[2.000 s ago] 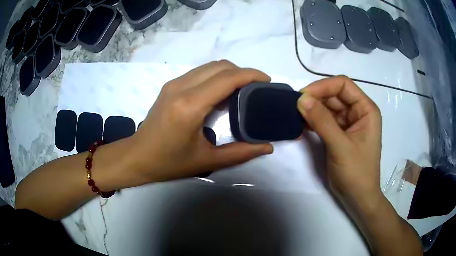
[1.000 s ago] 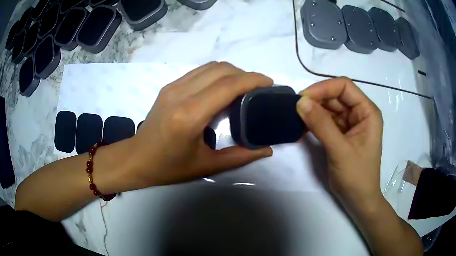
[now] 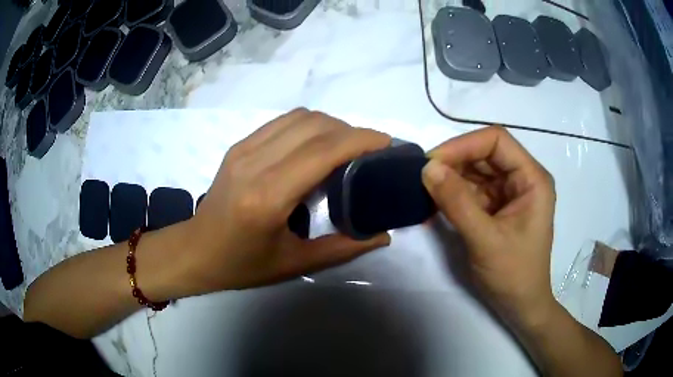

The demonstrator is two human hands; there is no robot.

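My left hand (image 3: 269,199), with a beaded bracelet at the wrist, grips a grey housing (image 3: 341,199) by its upper and lower edges. A black pad (image 3: 391,188) covers most of the housing's face, with a grey rim showing at its left. My right hand (image 3: 494,199) pinches the pad's right edge between thumb and index finger; whether that edge touches the housing is hidden. A row of black pads (image 3: 129,212) lies on a white backing sheet (image 3: 155,143) at the left, partly covered by my left hand.
Padded housings (image 3: 140,59) are grouped at the upper left. Bare grey housings (image 3: 465,44) stand in a row at the upper right, beside a small dark cap (image 3: 473,4). Clear film, a tan piece (image 3: 603,259) and a dark cloth (image 3: 636,289) lie at the lower right.
The housing and both hands have moved slightly down and left in view, and the housing is tilted more. The surroundings have shifted a little with the camera. The grips look unchanged.
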